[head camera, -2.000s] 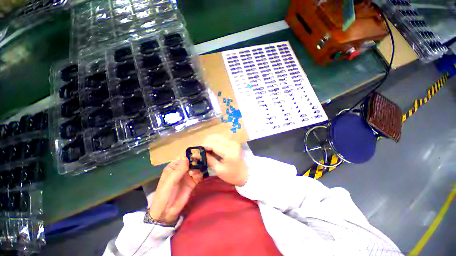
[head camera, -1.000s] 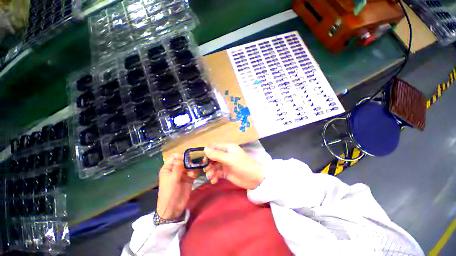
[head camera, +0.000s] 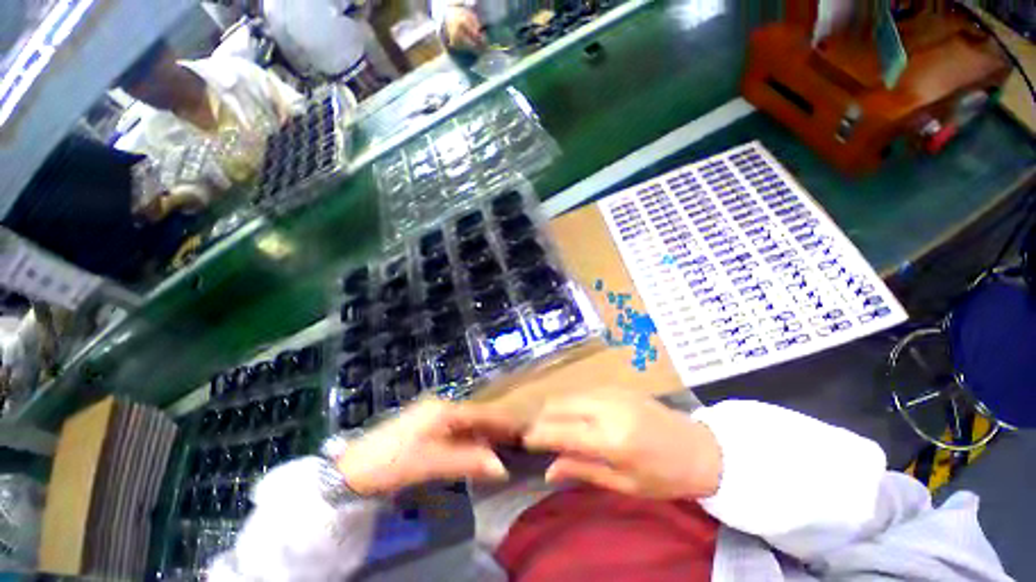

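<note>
My left hand (head camera: 426, 447) and my right hand (head camera: 625, 443) are close together above my lap, in front of the cardboard mat. Their fingertips point at each other over a dark gap. No black housing can be made out between them, and the fingers may hide one. A clear tray (head camera: 585, 324) of black housings lies just beyond the hands. A white sheet (head camera: 744, 262) with rows of dark marks lies to the right. Small blue scraps (head camera: 640, 330) are heaped between tray and sheet on the brown cardboard (head camera: 582, 244).
An empty clear tray (head camera: 454, 159) lies behind the filled one. Another filled tray (head camera: 256, 421) and stacked cardboard (head camera: 85, 489) are at left. An orange machine (head camera: 841, 102) and blue stool (head camera: 1000, 347) are at right. People in white (head camera: 227, 97) are across the bench.
The view has swung up and left, showing the people and the cardboard stack. The black housing seen in my fingers earlier no longer shows. My hands are flatter, with the fingers extended towards each other.
</note>
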